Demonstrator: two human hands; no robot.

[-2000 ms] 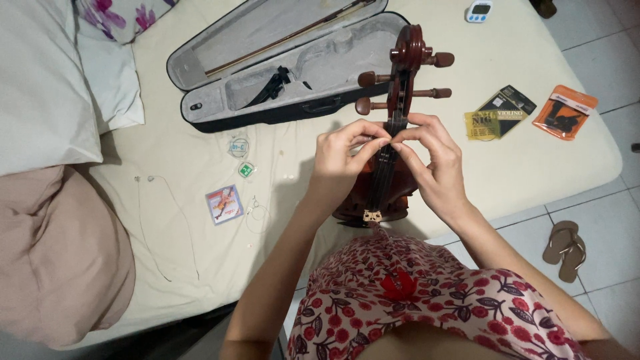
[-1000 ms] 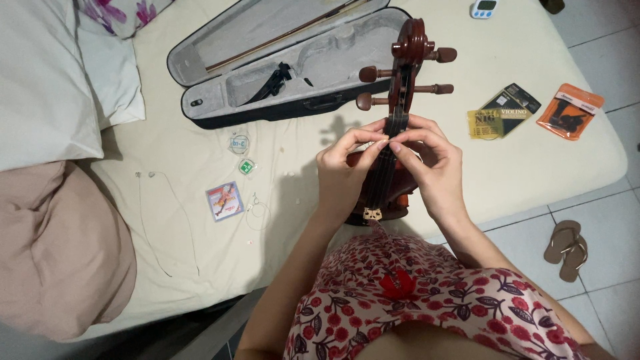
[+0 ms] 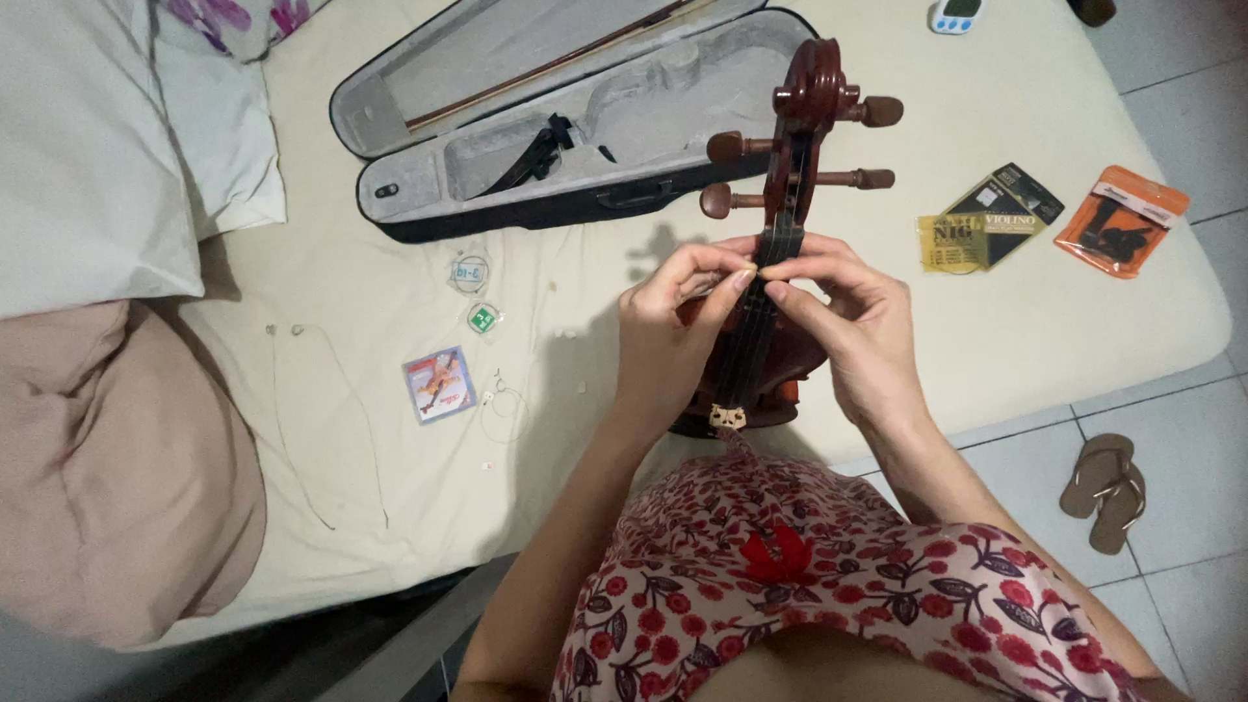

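A reddish-brown violin [image 3: 814,88] stands with its scroll up and its strings facing me; my hands hide part of its neck and body. The thumb and fingertips of my left hand [image 3: 682,312] pinch at the strings over the black fingerboard [image 3: 749,341]. My right hand [image 3: 843,312] does the same from the other side, its fingertips nearly touching the left ones. Whether a single string is pinched is too small to tell. Four-peg head parts show above, such as a wooden tuning peg [image 3: 717,201]. The pale bridge [image 3: 728,416] is near my dress.
On the bed lie an open violin case [image 3: 624,190] with a bow [image 3: 546,73] and a black shoulder rest [image 3: 531,161], loose strings [image 3: 370,429], coiled strings in small packets [image 3: 483,317], a picture sleeve [image 3: 439,385], string packaging [image 3: 1019,210], an orange pouch [image 3: 1121,219] and a digital device [image 3: 955,15]. Flip-flops [image 3: 1102,487] lie on the tiled floor.
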